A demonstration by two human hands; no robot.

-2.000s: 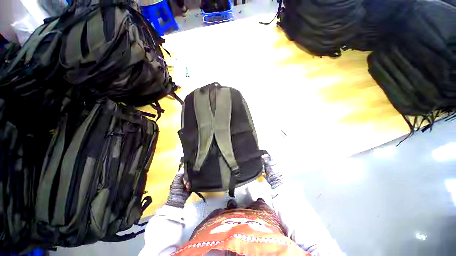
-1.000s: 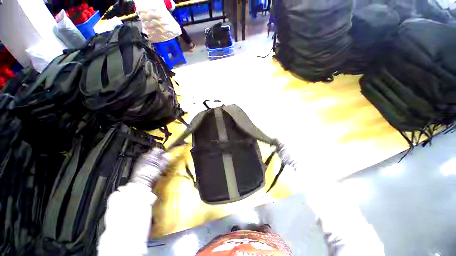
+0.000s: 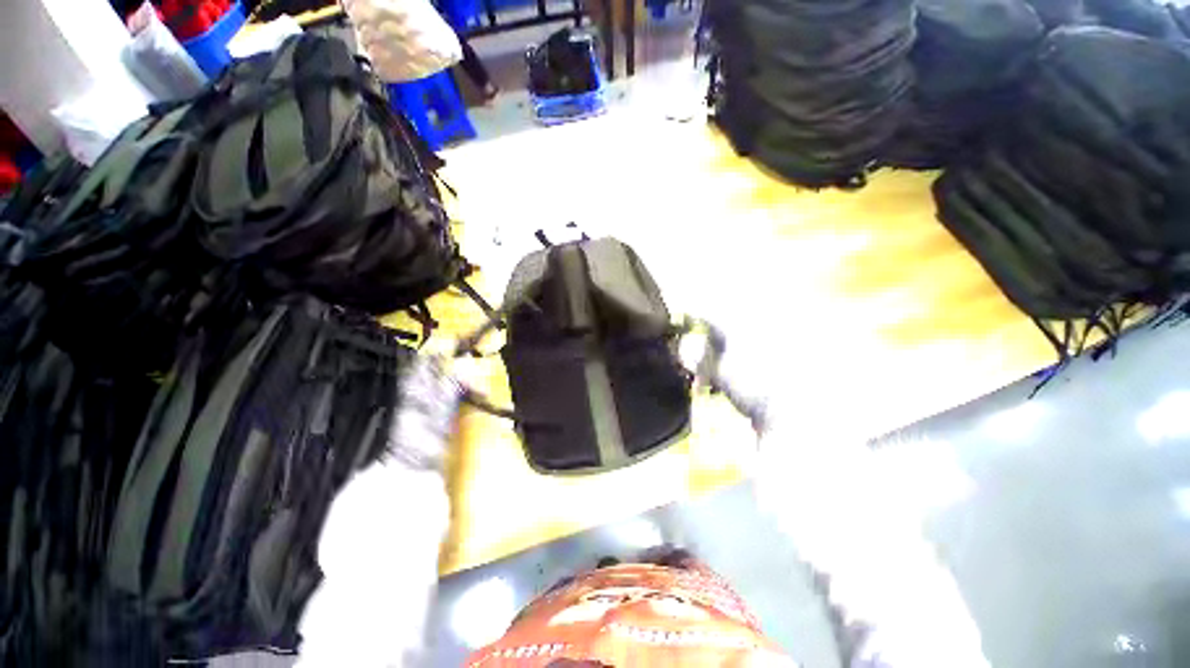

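Note:
A backpack (image 3: 598, 372) lies on the yellow table in front of me, its black back panel with an olive centre stripe facing up and its top pointing away. Its straps are spread to both sides. My left hand (image 3: 437, 379), gloved and blurred, is at the strap on the bag's left side. My right hand (image 3: 718, 365), gloved and partly washed out by glare, is at the strap on the right side. The fingers of both hands are too blurred to make out clearly.
A left pile of backpacks (image 3: 248, 444) stands close beside my left arm. A right pile of backpacks (image 3: 1083, 170) stands at the back right, tails hanging over the table edge (image 3: 914, 415). A person in a pale vest (image 3: 402, 37), a blue stool (image 3: 431, 107) and a blue crate (image 3: 566, 105) are beyond the table.
First the crossed straps lay on the back panel and my hands held the bag's lower corners. Then the straps were pulled out to the sides. Now they are less outstretched, and my left hand is closer to the bag.

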